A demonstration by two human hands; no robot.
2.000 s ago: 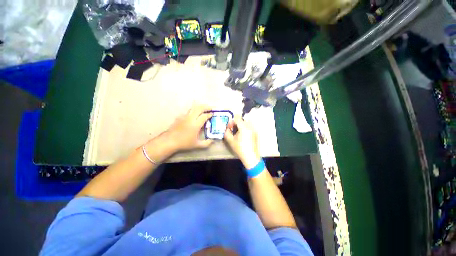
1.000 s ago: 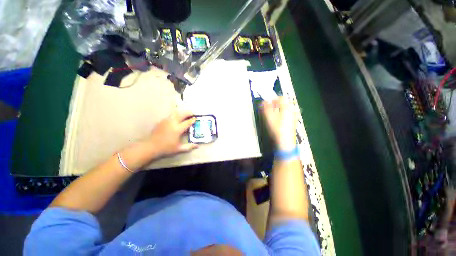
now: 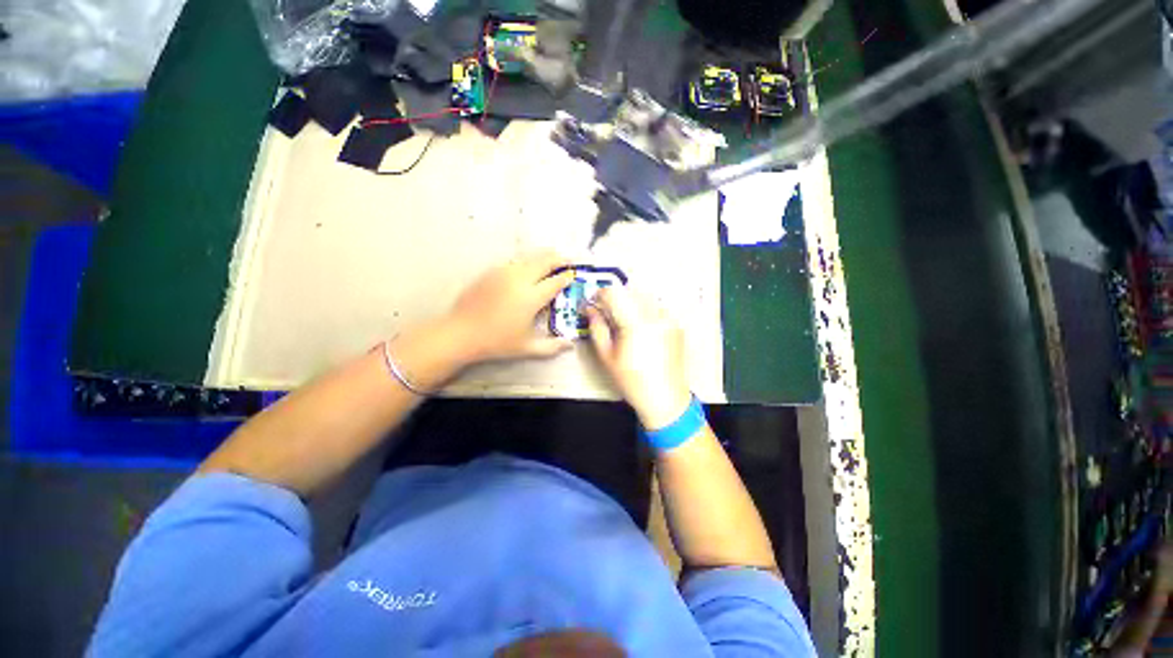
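Note:
A device housing [image 3: 575, 306] with a dark rim, pale border and blue-green inside lies on the beige mat [image 3: 347, 276] near its front right. My left hand [image 3: 508, 312] grips its left side with fingers and thumb. My right hand [image 3: 639, 337] is at its right side, fingertips bent over its inside and covering part of it. Whether the right fingers hold a small part cannot be seen. The screwdriver's metal nose [image 3: 630, 161] hangs just behind the hands, blurred.
Black pads [image 3: 373, 145] and a small circuit board [image 3: 468, 88] with red wires lie at the back left, by a clear plastic bag [image 3: 309, 28]. Two housings [image 3: 715, 89] stand at the back right. White scraps [image 3: 759, 206] lie right of the mat. A clear hose [image 3: 888, 103] crosses the upper right.
My right hand has moved from the white scraps at the bench's right edge back to the housing. My left hand still holds the housing. The camera view has shifted.

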